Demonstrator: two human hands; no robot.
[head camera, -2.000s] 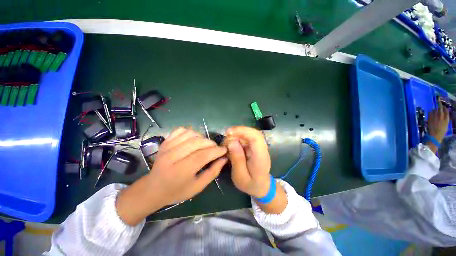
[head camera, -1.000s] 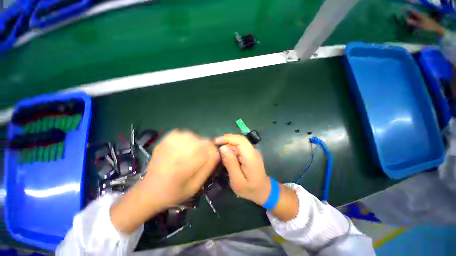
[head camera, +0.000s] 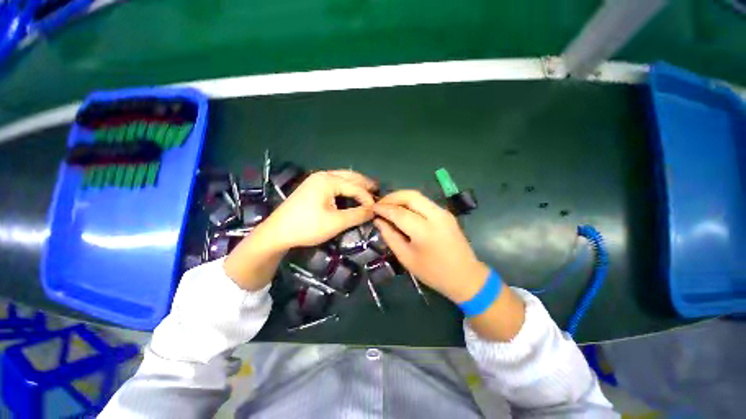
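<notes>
My left hand (head camera: 315, 211) and my right hand (head camera: 429, 241) meet at the fingertips over the middle of the bench. The fingers pinch something small and dark that they mostly hide; I cannot tell what it is. Black housings (head camera: 334, 268) with thin silver rods and dark red wires lie in a loose pile below and left of my hands. A single unit with a green circuit board (head camera: 446, 182) and a black part lies right of my hands. A blue strap (head camera: 481, 293) is around my right wrist.
The blue left tray (head camera: 123, 237) holds rows of green boards with black tops (head camera: 123, 175). A lighter blue tray (head camera: 710, 196) stands at the right. Small black bits (head camera: 543, 205) and a coiled blue cord (head camera: 590, 278) lie at the right. A pale rail (head camera: 343, 78) borders the conveyor.
The view has shifted, bringing the left tray further in. More housings and rods show below my hands than two seconds ago. My hands stay together at the fingertips, with the left fingers differently posed.
</notes>
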